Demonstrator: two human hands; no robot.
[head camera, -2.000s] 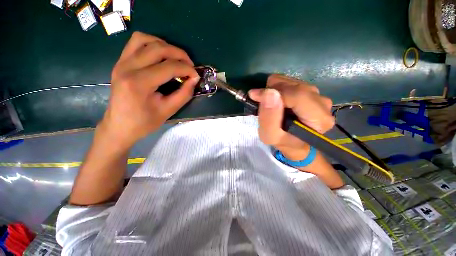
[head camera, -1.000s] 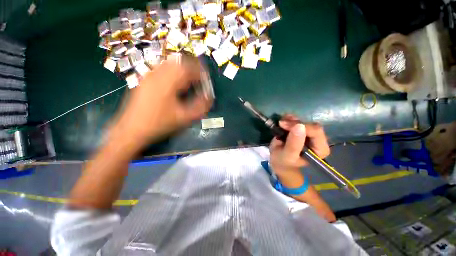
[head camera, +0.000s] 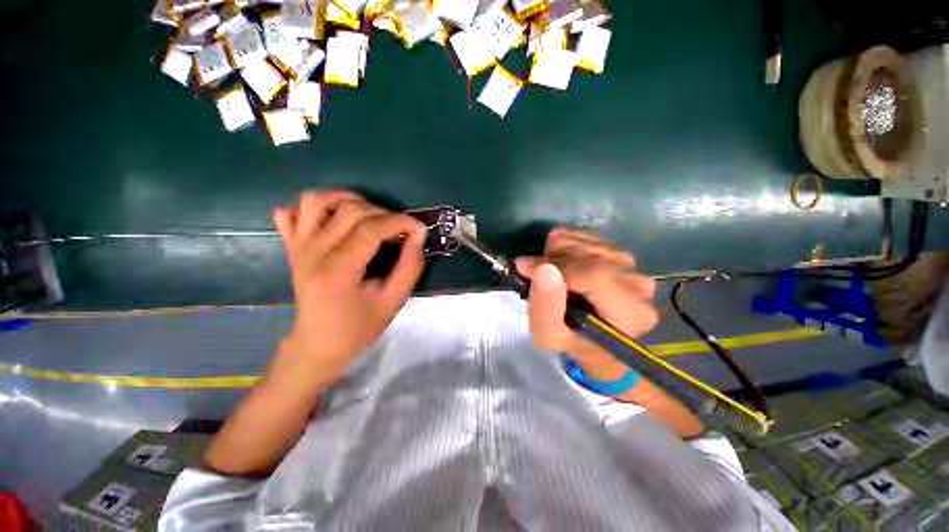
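Observation:
A small dark device housing with a shiny rim and circuit board (head camera: 449, 231) lies on the green mat, over a pale pad (head camera: 468, 224). My left hand (head camera: 349, 260) is pinched at its left edge. The thin solder wire (head camera: 156, 235) runs from the left into this hand; the fingers hide its course and most of what they grip. My right hand (head camera: 588, 291) holds the soldering iron (head camera: 507, 272) like a pen, its tip at the board's right side. Loose silver-white batteries (head camera: 286, 125) with yellow edges lie in a heap beyond.
A round tan container (head camera: 864, 114) with silvery bits stands at the right, a yellow-brown ring (head camera: 806, 191) near it. A black pen-like tool (head camera: 772, 47) lies upper right. The iron's black cable (head camera: 713, 338) hangs past the bench edge. Labelled boxes (head camera: 832, 447) are on the floor.
One second ago my left hand was blurred near the heap and the iron tip was off the pad. Now the housing is over the pad, with my left hand and the iron tip at it.

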